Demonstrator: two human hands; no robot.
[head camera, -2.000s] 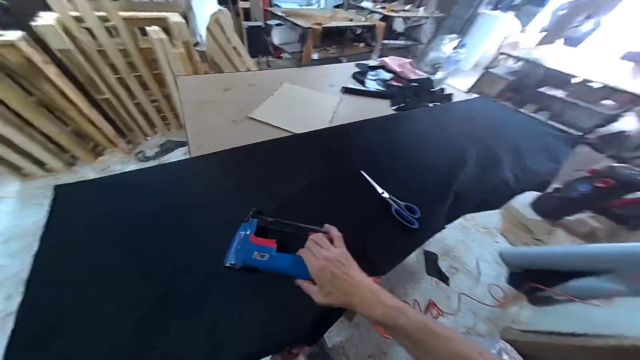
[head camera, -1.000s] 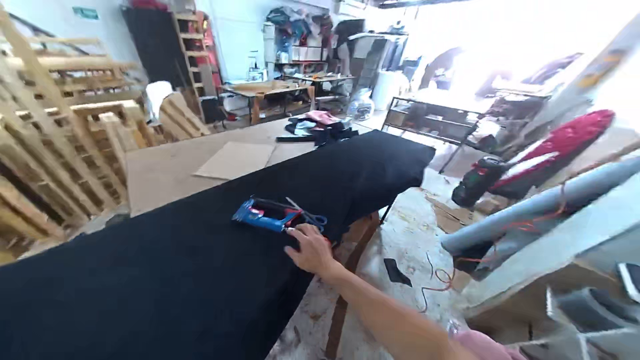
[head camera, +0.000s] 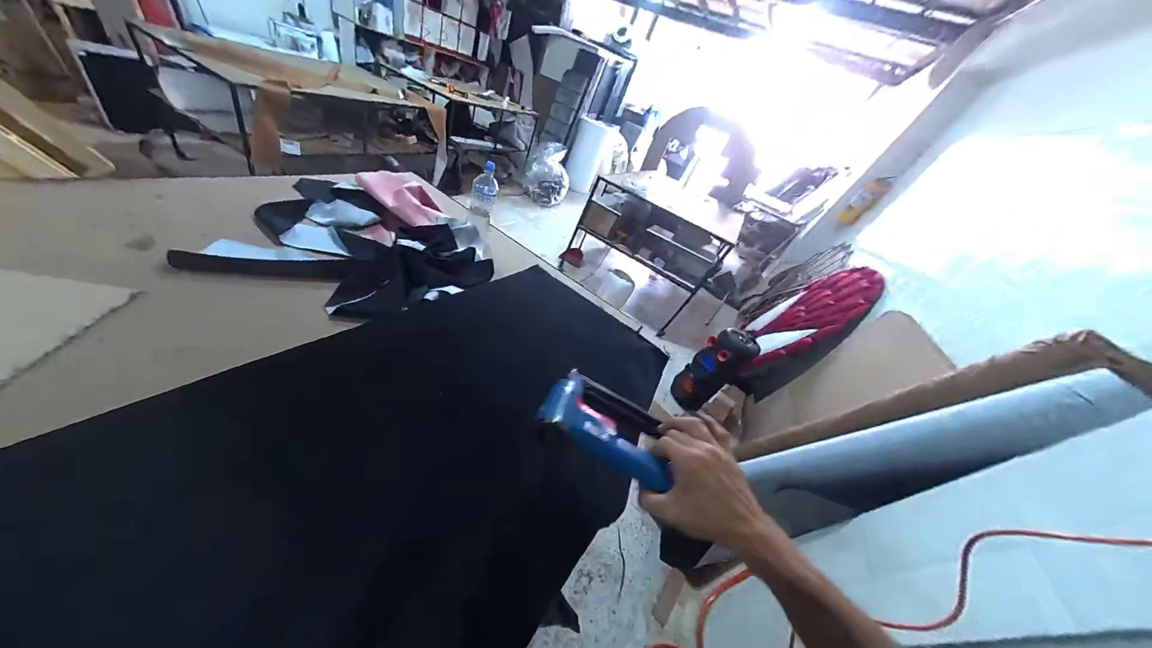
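Note:
My right hand (head camera: 697, 472) is closed around the rear end of a blue pneumatic staple gun (head camera: 612, 447), with its nose pointing up and to the left. The stapler is over the right part of a black fabric sheet (head camera: 297, 468) spread on the table; whether it touches the cloth I cannot tell. An orange air hose (head camera: 963, 576) curves below my right forearm. My left hand is out of view.
Black, white and pink fabric scraps (head camera: 387, 243) lie on the bare board surface (head camera: 162, 216) beyond the cloth. A plastic bottle (head camera: 484, 190) stands at its far edge. To the right are a grey roll (head camera: 936, 441), a red tufted piece (head camera: 819, 315) and a metal-framed table (head camera: 666, 216).
The view has swung strongly toward the right side of the workshop. My right hand still has the stapler. The scissors seen beside it on the cloth earlier are no longer visible.

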